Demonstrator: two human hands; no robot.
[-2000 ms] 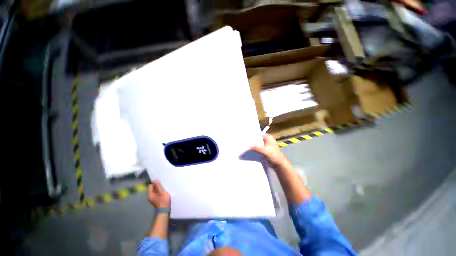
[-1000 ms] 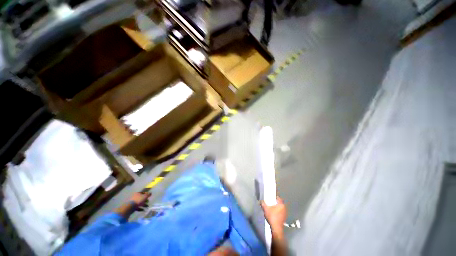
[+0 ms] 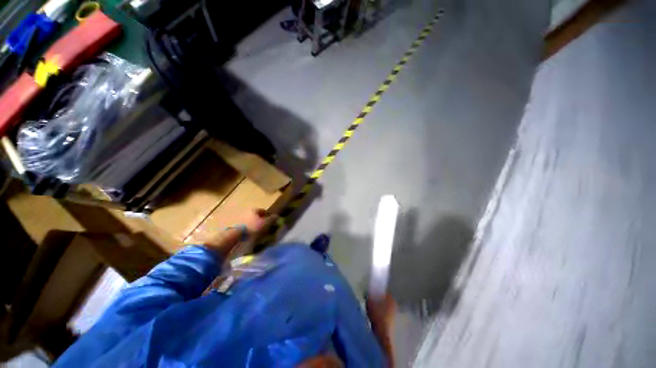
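The white front cover shows edge-on as a narrow upright strip at my right side. Its display window is not visible. My right hand is blurred and shut on the cover near the lower end of its visible part. My left hand is blurred, in front of my left sleeve and over the carton's near edge. No object shows in it, and its finger positions are unclear.
Open cartons stand at the left beside yellow-black floor tape. Bagged cables, a red padded block and a yellow tape roll lie at the upper left. A long pale surface runs along the right.
The view has turned right, away from the white stack. The cover went from broadside in both hands to edge-on in my right hand. My left hand let go and moved forward.
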